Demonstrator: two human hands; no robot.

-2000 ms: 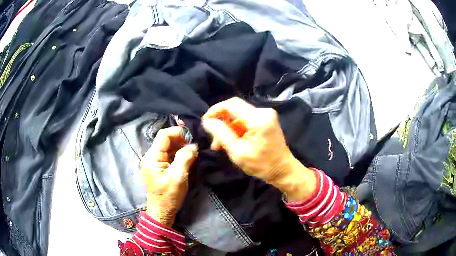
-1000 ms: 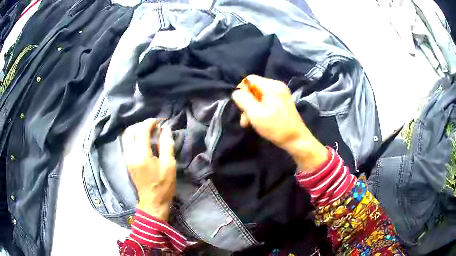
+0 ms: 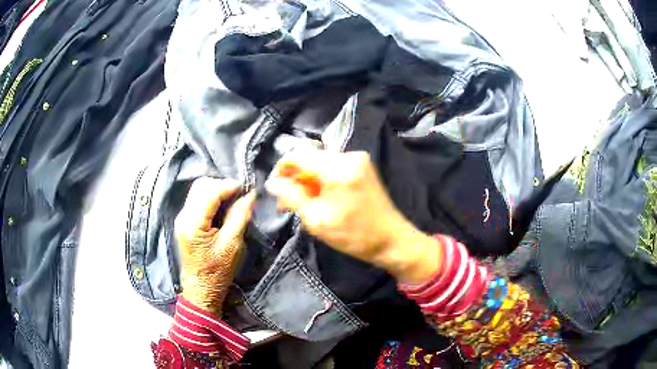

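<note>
The denim garment (image 3: 202, 115) lies inside out in front of me, light grey denim around black lining (image 3: 302, 65). My left hand (image 3: 212, 238) pinches a seam of it at centre left between thumb and fingers. My right hand (image 3: 346, 202) is closed around the thread snips, of which only the orange handle (image 3: 306, 179) shows; it is blurred, just right of my left hand, and the blades cannot be made out. A thin pinkish thread end (image 3: 318, 316) lies on a grey denim piece below, and another (image 3: 486, 205) lies on the black cloth at right.
A dark buttoned garment (image 3: 50, 173) lies along the left. Another dark denim garment (image 3: 569, 259) with green embroidery (image 3: 646, 216) lies at right. A pale garment (image 3: 612, 50) is at the upper right. White tabletop (image 3: 108, 267) shows between the clothes.
My right hand has moved left and down towards my left hand. The cloth between them has been shifted, and my left hand now pinches a seam. The left garment edge has folded inward.
</note>
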